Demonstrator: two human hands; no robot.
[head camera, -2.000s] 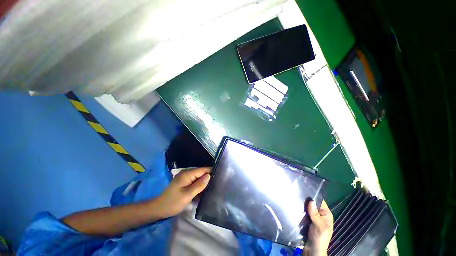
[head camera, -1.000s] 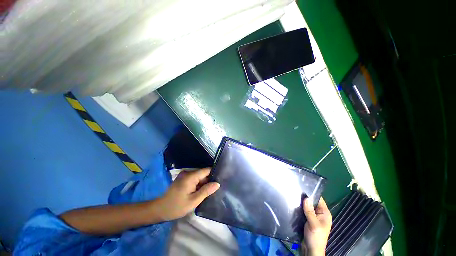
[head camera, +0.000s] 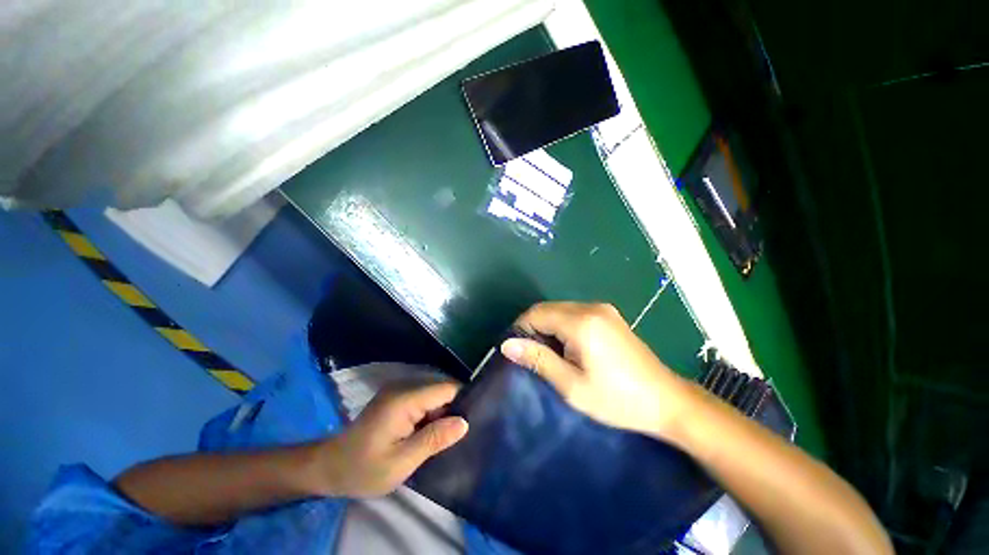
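A closed tablet (head camera: 564, 466), a dark glossy slab, is held low in front of me, partly tilted. My left hand (head camera: 396, 439) grips its left edge, thumb on the face and fingers behind. My right hand (head camera: 591, 363) pinches its upper left corner between thumb and fingers, and the right forearm crosses over the tablet's right part. The right part of the tablet is hidden by that arm. A small white-lit edge shows between the two hands.
A black screen unit (head camera: 542, 103) and white label strips (head camera: 531, 193) lie on the green bench mat (head camera: 434, 217). Dark slabs (head camera: 748, 396) lean at right, partly behind my forearm. An open tablet (head camera: 721, 206) lies on the green belt. White foam layers (head camera: 217, 87) stand at upper left.
My right hand has moved from the tablet's right edge to its upper left corner. The tablet face has turned darker, with less glare. The whole view has shifted, so bench things appear further left.
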